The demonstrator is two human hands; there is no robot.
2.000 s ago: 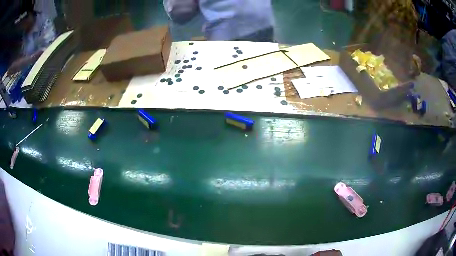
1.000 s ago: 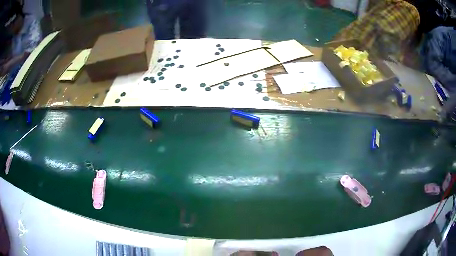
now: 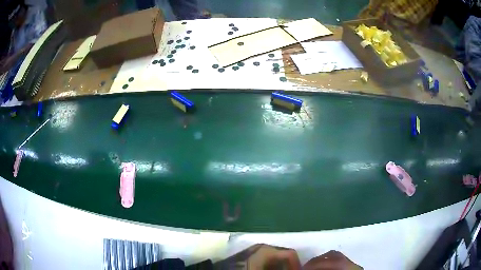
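Note:
My left hand and my right hand are side by side at the bottom edge of the head view, over the white tabletop. Both are cut off by the edge, so their fingertips and anything between them are hidden. Dark shapes lie left of my left hand; I cannot tell what they are. A bundle of silver-grey strips lies further left. On the green belt, a pink housing is at the left and another pink housing with a dark spot is at the right.
Blue-and-yellow parts lie along the belt's far side. Beyond are a closed brown carton, white sheets with dark dots and an open carton of yellow pieces. Black equipment stands at the lower right. People are partly visible at the back.
The view has tilted down, showing more of my hands at the bottom edge. The pink housings and blue-and-yellow parts have shifted right relative to the silver-grey strips.

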